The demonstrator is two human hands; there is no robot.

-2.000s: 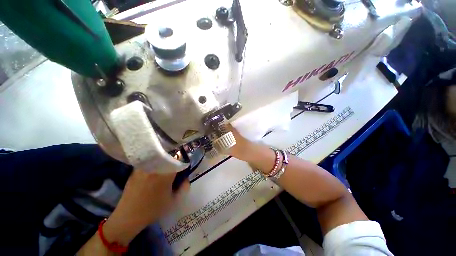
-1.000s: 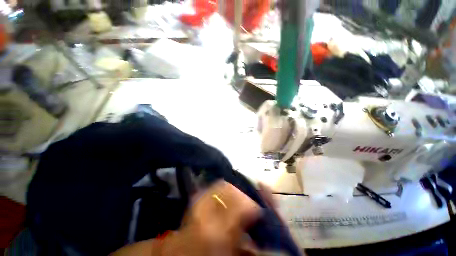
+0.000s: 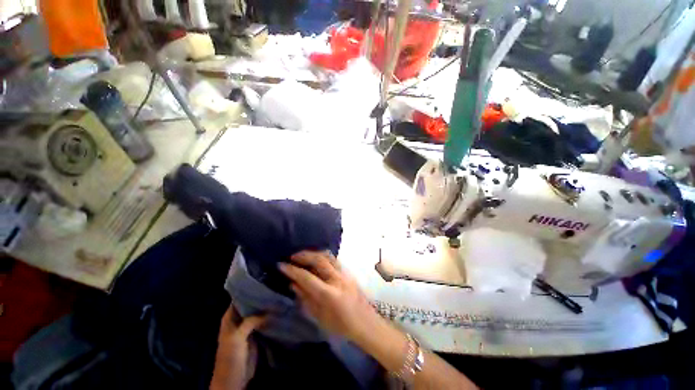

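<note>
A dark navy garment piece [image 3: 286,225] with a grey panel [image 3: 267,301] lies over the table's front edge, left of the sewing machine [image 3: 526,217]. My right hand [image 3: 324,289] grips the navy cloth from above, fingers bent into it. My left hand [image 3: 238,343] holds the grey part lower down, its fingertips partly hidden by the cloth. The presser foot and needle area [image 3: 449,234] stands to the right with no cloth from my hands under it. More dark cloth [image 3: 171,282] hangs at the left towards my lap.
Black thread snips [image 3: 558,295] lie right of the needle area. A printed ruler [image 3: 488,320] runs along the table's front edge. A white cloth or paper [image 3: 499,263] hangs at the machine arm. A green lamp or cover [image 3: 466,103] rises by the head. Another machine [image 3: 72,156] stands at left.
The view has swung left and up from the needle area. The garment has come away from the machine. My right hand, at the needle area earlier, now grips the cloth beside my left hand.
</note>
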